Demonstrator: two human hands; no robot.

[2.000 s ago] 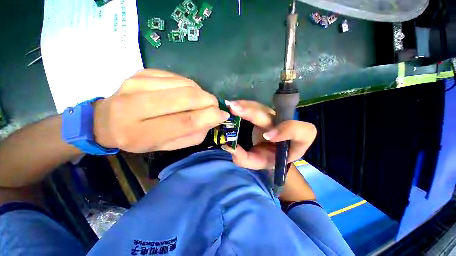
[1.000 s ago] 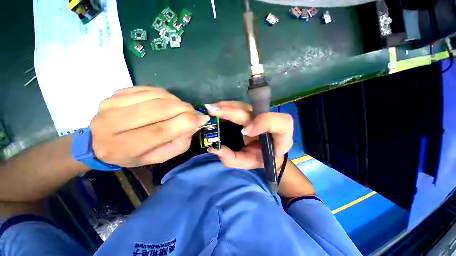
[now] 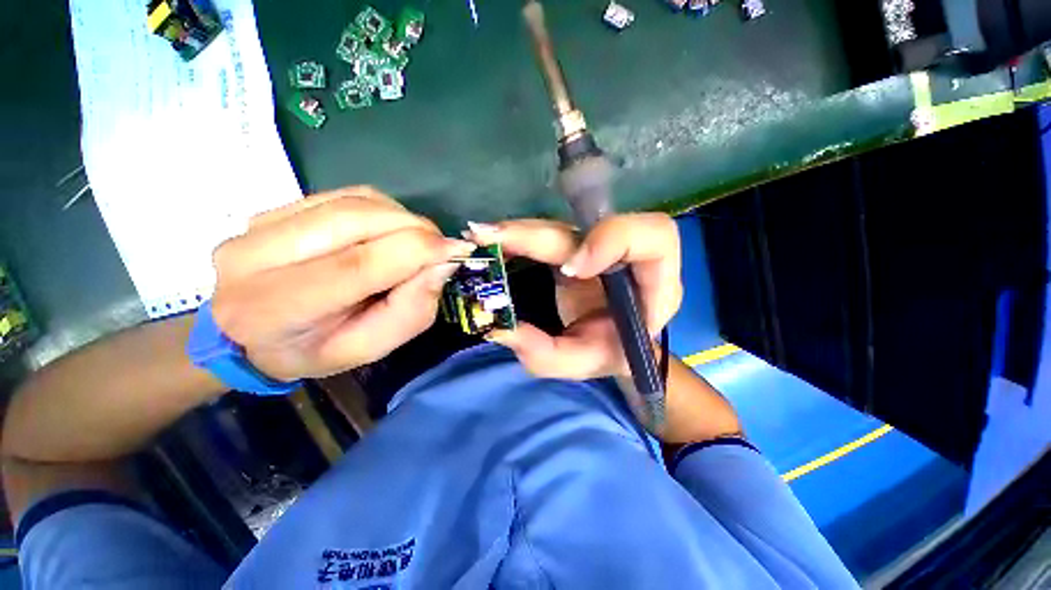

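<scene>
A single circuit board [image 3: 490, 297] with a yellow-and-black transformer is held upright, close to my body and beyond the bench edge. My right hand [image 3: 605, 294] grips its top and bottom edges between thumb and finger, and also holds the soldering iron [image 3: 590, 190], whose tip points up and away. My left hand [image 3: 334, 282] is at the board's left side, with thumb and fingertips pinched together near its upper part. A thin light piece shows at those fingertips; what it is cannot be told.
Small daughter boards [image 3: 371, 60] lie piled on the dark green mat [image 3: 461, 144]. The printed sheet [image 3: 173, 150] is at the left, with a sample board [image 3: 184, 25] on it. Small loose components [image 3: 619, 15] lie at the back. Part of another board [image 3: 12, 311] shows at the left edge.
The view has shifted. The held board is turned so more of its component side shows. The iron leans further left, and the clear cover has left the picture.
</scene>
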